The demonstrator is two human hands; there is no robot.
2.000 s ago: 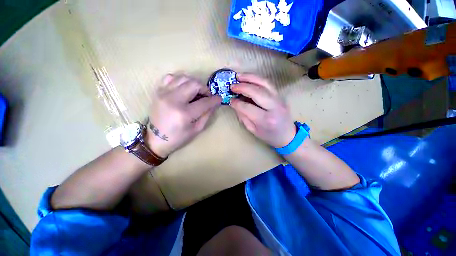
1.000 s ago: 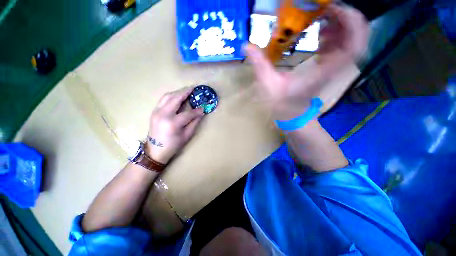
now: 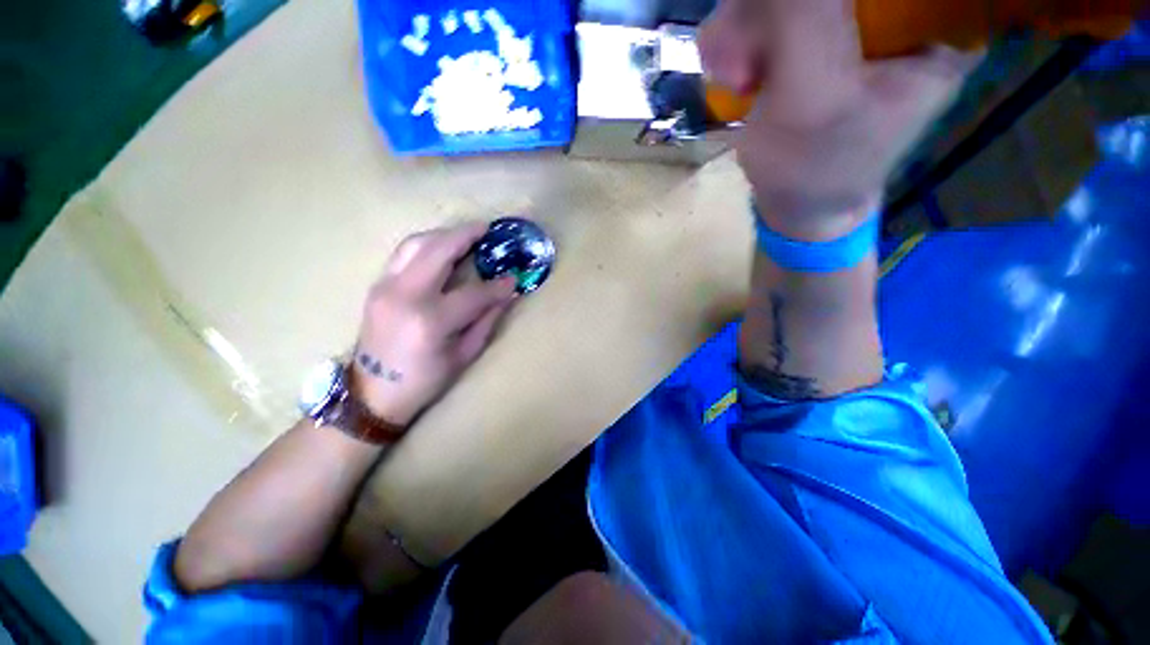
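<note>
My left hand (image 3: 429, 302) grips the round unit (image 3: 515, 255) at its left and lower edge, over the tan cardboard. The unit is a dark disc with white or silver spots and a green patch at its lower edge. My right hand (image 3: 820, 120) is at the upper right, closed around the orange electric screwdriver (image 3: 927, 25). Its body points left, in front of the metal screw feeder (image 3: 618, 76). The driver tip is hidden or too blurred to tell.
A blue bin (image 3: 382, 76) with white pieces stands at the top, left of the feeder. Another blue bin (image 3: 15, 473) is at the left edge. A dark round unit (image 3: 170, 15) lies on the green surface at top left. The cardboard (image 3: 605, 315) has a taped seam.
My right hand has left the disc, reached the orange driver and taken hold of it near the feeder. My left hand still holds the disc. The view has shifted, moving the bins left.
</note>
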